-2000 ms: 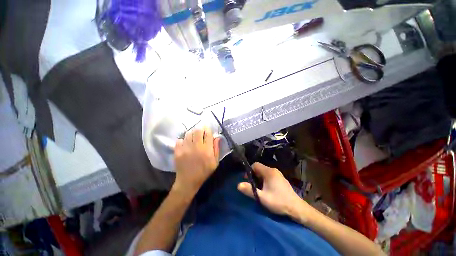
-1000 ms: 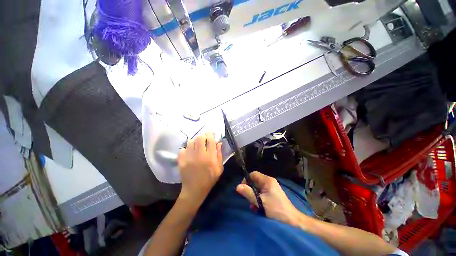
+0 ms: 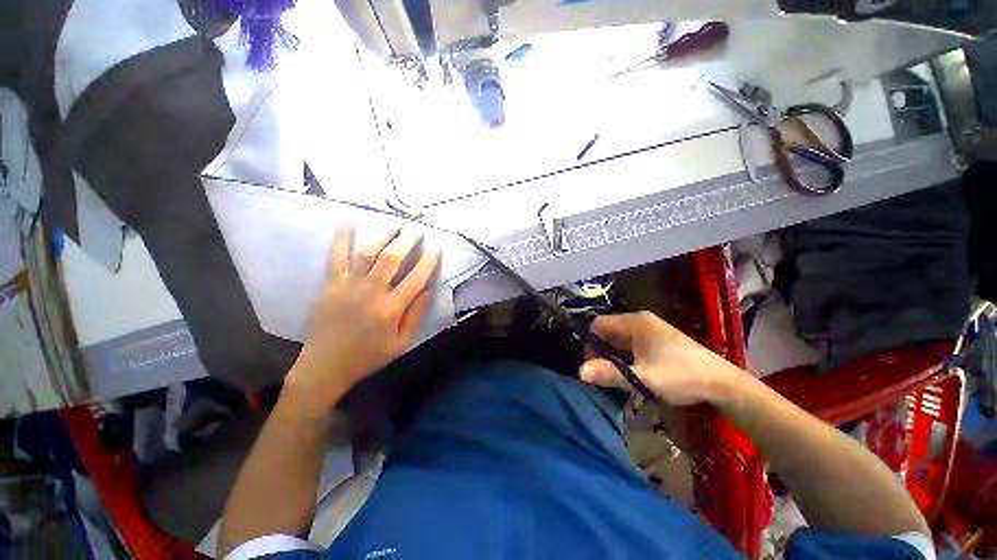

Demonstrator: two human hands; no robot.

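A garment panel (image 3: 273,246) has a white part lying flat at the table's front edge and a dark grey part (image 3: 164,186) to its left. My left hand (image 3: 372,295) lies on the white part, fingers spread a little, pressing it down. My right hand (image 3: 661,356) is shut on long black shears (image 3: 547,308), over the table's front edge. The blade tips reach the right end of the white part. Whether the blades are apart is hard to tell. Small trimmings (image 3: 550,228) lie on the ruler strip.
Second scissors (image 3: 804,142) and a dark red-handled tool (image 3: 696,42) lie at the back right. The sewing machine's needle area (image 3: 481,82) and a purple tassel (image 3: 260,24) are at the top. A red basket (image 3: 719,317) and dark cloth (image 3: 875,268) are below right.
The white part, bunched before, now lies flat with a straight upper edge. My left hand has moved left and its fingers have spread. My right hand has moved right and up with the shears.
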